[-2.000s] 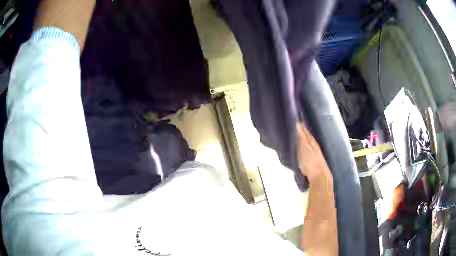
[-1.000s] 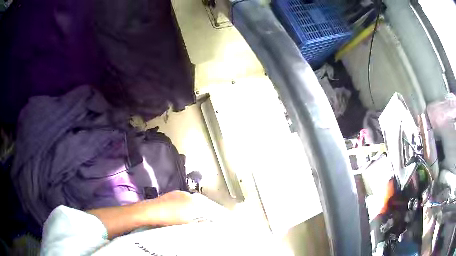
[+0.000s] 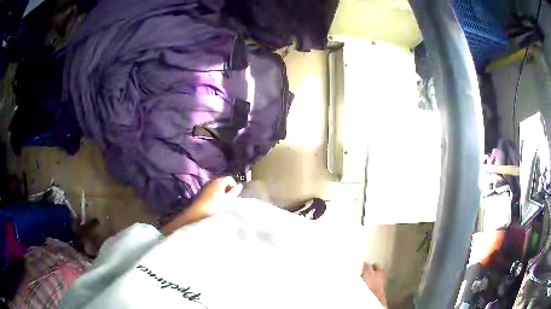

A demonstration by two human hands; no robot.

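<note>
A large crumpled heap of purple garment pieces lies at the upper left, with sunlit patches on it. My left hand is bare and at the heap's lower edge; whether its fingers grip cloth is not clear. My right hand is small and partly hidden at the lower centre, beside my white shirt; its fingers are hard to make out. The long curved grey pressing arm is bare, to the right of both hands.
Dark cloth hangs at the top. The cream table base is left of the arm. The iron stands far right, a blue basket behind the arm. A shoe and plaid cloth show low down.
The cloth held beside the arm two seconds ago is gone from there, and the arm is bare. The view has shifted left, showing more of the purple heap. My right hand has come into view since one second ago.
</note>
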